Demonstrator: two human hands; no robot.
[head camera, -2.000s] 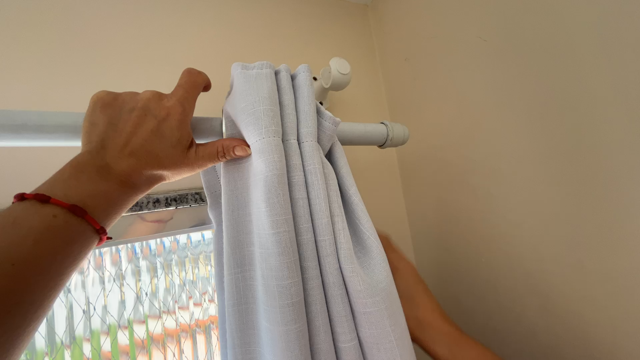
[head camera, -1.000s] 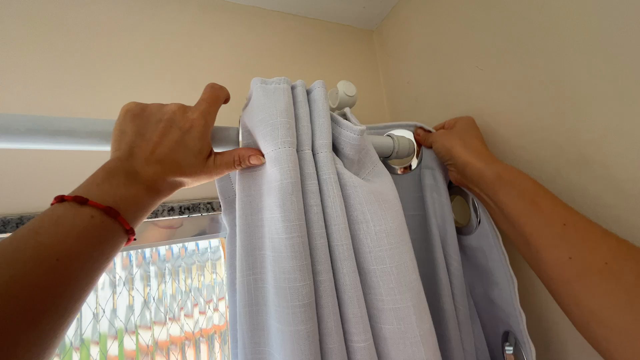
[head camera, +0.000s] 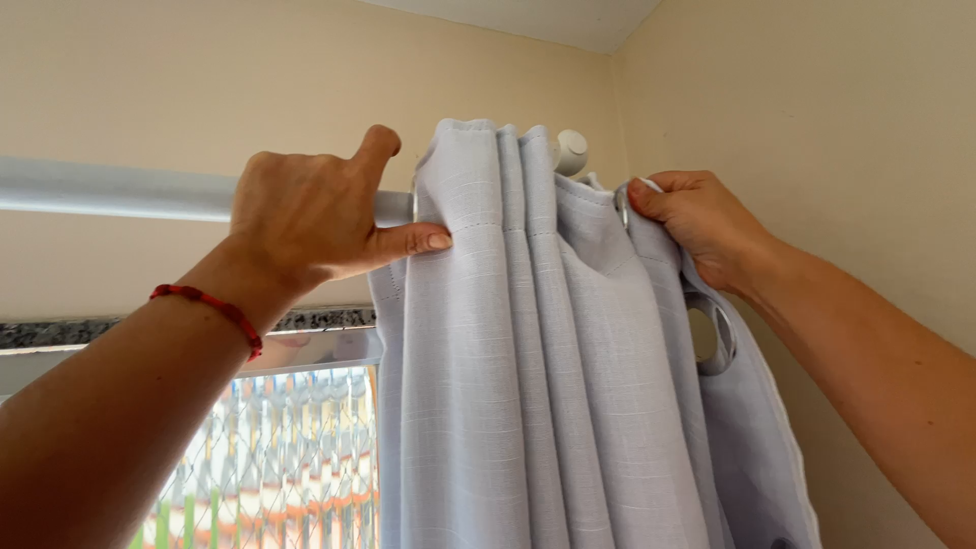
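A pale grey-blue grommet curtain (head camera: 473, 343) hangs in folds from a white curtain rod (head camera: 114, 187). My left hand (head camera: 313, 210), with a red cord bracelet at the wrist, is wrapped around the rod just left of the folds, its thumb against the fabric. My right hand (head camera: 698, 221) pinches the curtain's top edge beside a metal grommet (head camera: 621, 207) at the rod's right end, which the fabric hides. Below that hand, another grommet (head camera: 717, 335) hangs off the rod in the loose part of the curtain.
A white rod bracket (head camera: 570, 152) stands out behind the curtain top, near the wall corner. Under the rod are a speckled stone edge (head camera: 61, 333) and a window of ribbed glass (head camera: 282, 450). The right-hand wall (head camera: 854, 137) is close behind my right forearm.
My right hand has come up from behind the curtain with a grommet, which now hides the rod's end cap. My left hand keeps its place on the rod.
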